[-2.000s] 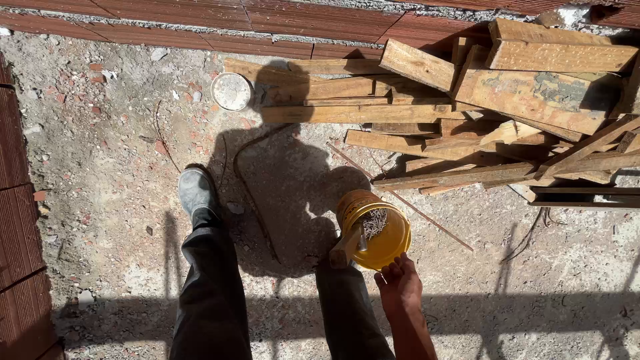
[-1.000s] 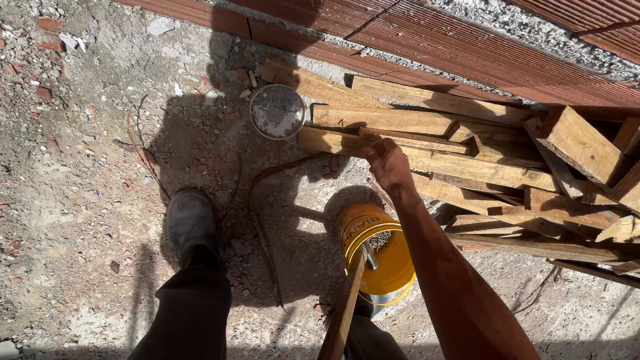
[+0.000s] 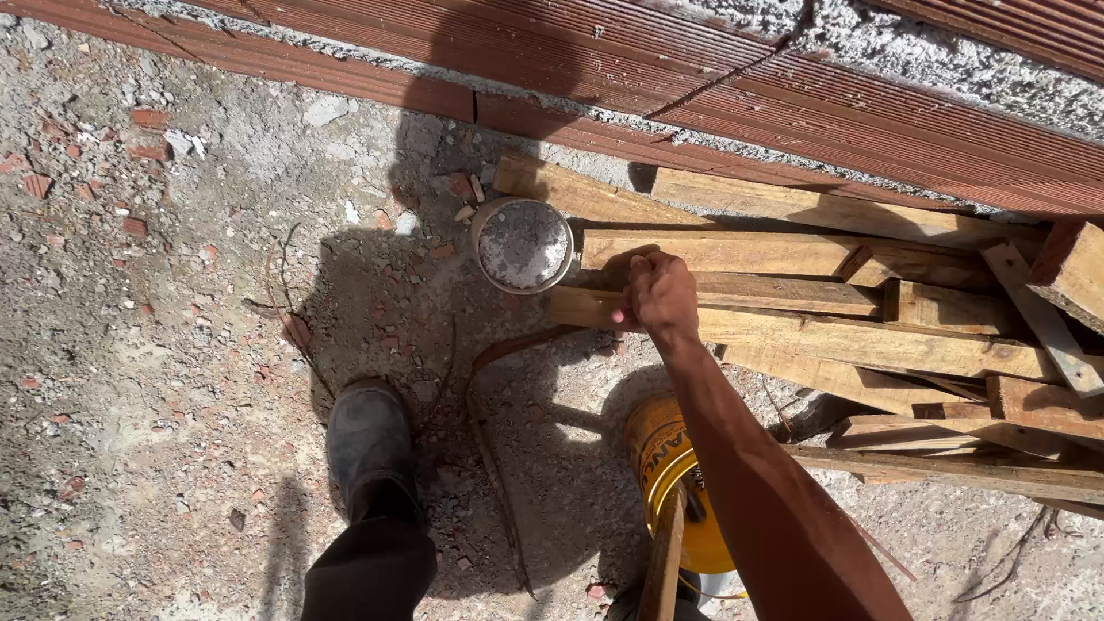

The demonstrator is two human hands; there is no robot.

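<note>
My right hand [image 3: 660, 297] reaches over the near end of the wood pile, its fingers curled at the end of a narrow wooden plank [image 3: 789, 293]. Whether they grip that plank is not clear. A wider plank [image 3: 862, 341] lies just below the hand, and another [image 3: 733, 250] just above it. Under my forearm stands a yellow plastic bucket [image 3: 660, 431], partly hidden. A wooden handle [image 3: 664, 552] sticks out of it toward the bottom edge of the view. My left hand is out of view.
A round container [image 3: 524, 246] with a whitish, crusted top stands left of the planks. A hollow clay brick wall [image 3: 586, 65] runs behind. Near my boot [image 3: 371, 440], a bent strip [image 3: 492, 448] lies on the rubble-strewn ground. More lumber [image 3: 1044, 423] is heaped at right.
My right hand has left the bucket's rim, where it was two seconds ago, and moved up to the planks. The view has shifted closer to the wall.
</note>
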